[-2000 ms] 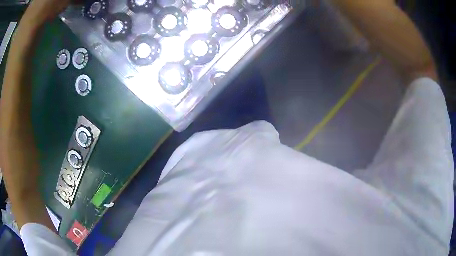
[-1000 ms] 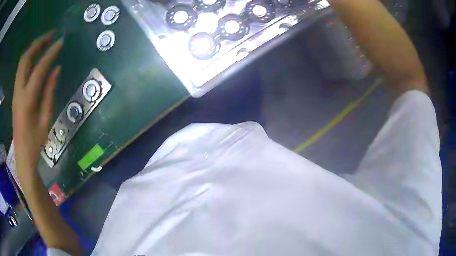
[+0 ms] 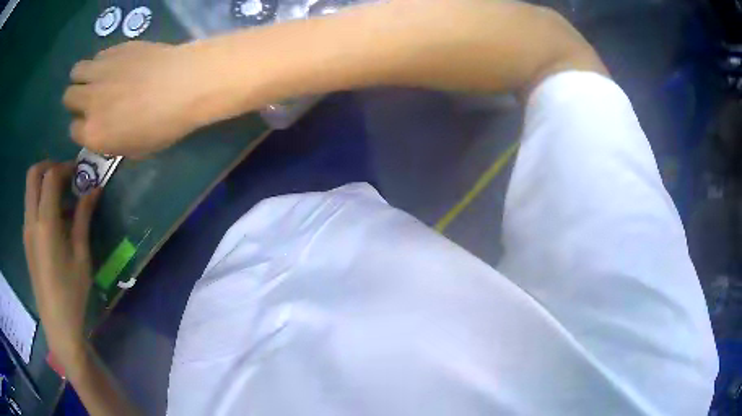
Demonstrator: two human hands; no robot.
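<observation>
The narrow pale four-position holder [image 3: 108, 162] lies on the green mat at the left, mostly covered by my hands. One ringed round component [image 3: 85, 176] shows in it. My left hand [image 3: 58, 236] is around the holder's lower part, thumb and fingers at its two sides. My right hand [image 3: 134, 97] reaches across from the right and lies palm down over the holder's upper end, fingers curled. What is under its fingers is hidden. Two loose ringed discs [image 3: 137, 22] lie above it. The clear blister tray [image 3: 191, 12] is mostly behind my right forearm.
A green label [image 3: 116, 263] is at the bench edge [image 3: 167, 244], beside a small white curved piece [image 3: 126, 283]. A white printed paper [image 3: 16, 318] lies at the lower left. A bit of the red label [image 3: 55, 362] shows beside my left wrist. A yellow line [image 3: 480, 185] crosses the grey floor.
My right hand has moved from the tray side across to the holder. My left hand has come in from the left and closed around the holder's lower part. The view has shifted.
</observation>
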